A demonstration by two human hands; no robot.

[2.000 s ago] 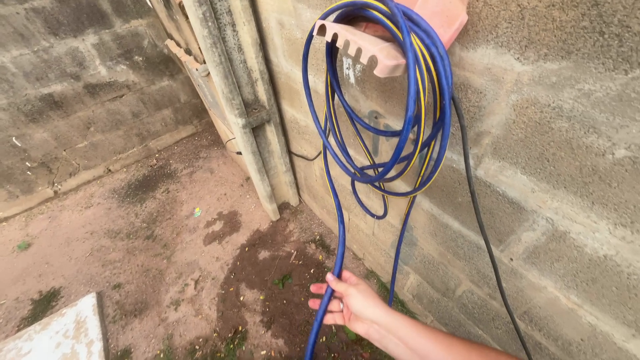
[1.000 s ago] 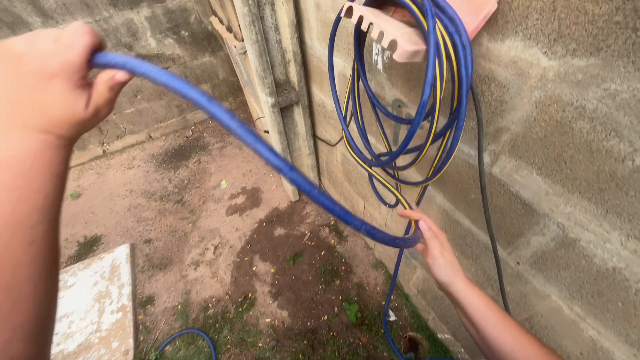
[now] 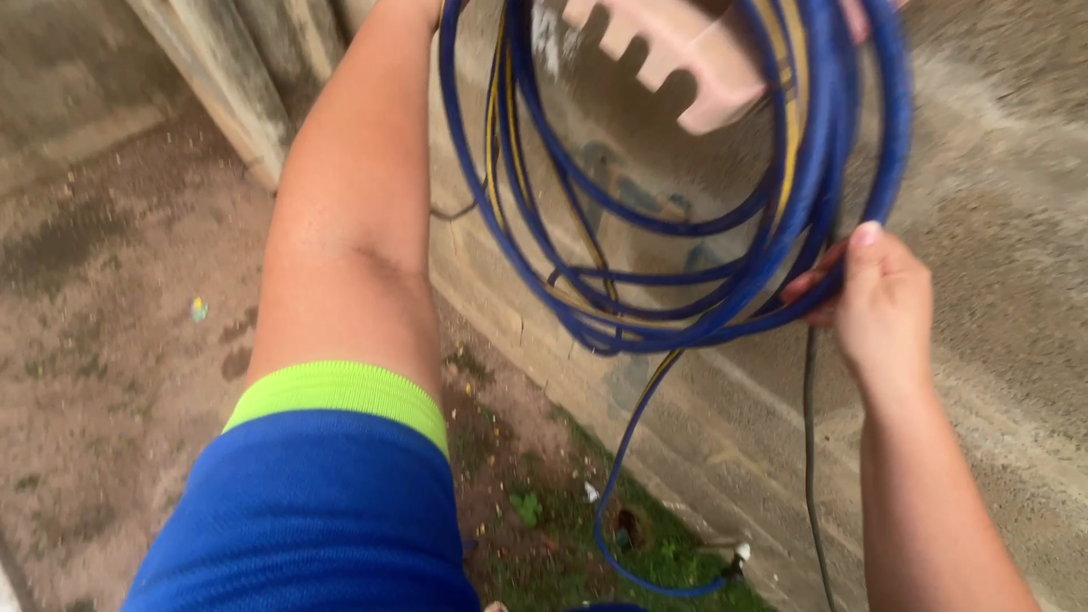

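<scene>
A blue garden hose with yellow stripes [image 3: 731, 327] hangs in loose coils around a pink holder with a notched edge [image 3: 680, 64] on the block wall. My right hand [image 3: 880, 293] grips an outer loop at the lower right of the coil, thumb on top. My left arm reaches up past the coil's left side; only a bit of my left hand [image 3: 416, 10] shows at the top edge, by the hose, and its fingers are out of frame. From the coil a length of hose drops to the grass and runs to a fitting [image 3: 738, 563] by the wall's foot.
A black cable [image 3: 809, 476] hangs down the concrete block wall [image 3: 986, 255] behind my right wrist. Concrete posts [image 3: 229, 76] lean at the upper left. Below lies bare dirt [image 3: 110, 340] with grass [image 3: 671, 561] along the wall.
My left hand has gone from the far left, where it held up a stretch of hose, to the top of the coil. My right hand has risen to the coil's lower right. The view is closer.
</scene>
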